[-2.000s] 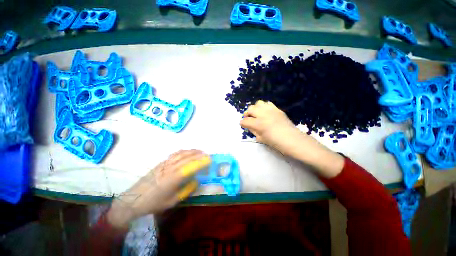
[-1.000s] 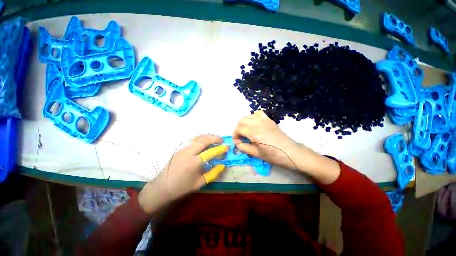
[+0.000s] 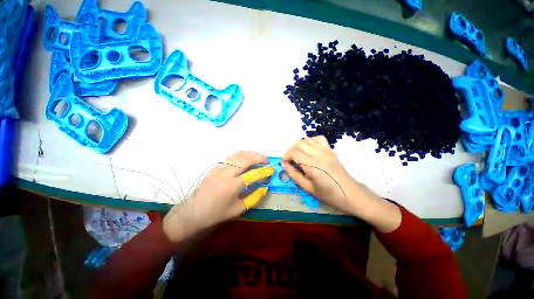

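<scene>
A blue plastic frame lies between my hands near the bench's front edge, partly hidden by the fingers. My left hand, with yellow covers on two fingers, holds its left end. My right hand has its fingertips at the frame's upper middle; whether they pinch a small black piece is hidden. A large heap of small black pieces lies beyond and right of my right hand. Thin dark curved lines cross both hands.
Loose blue frames lie at the left, some overlapping. More frames are piled at the right by brown cardboard. A green conveyor carries frames beyond the bench. Blue bin and bag stand at the far left.
Since the oldest frame, my right hand has left the heap's edge and come to the blue frame. My left hand moved right with the frame. In the last second the hands barely moved; the view shifted.
</scene>
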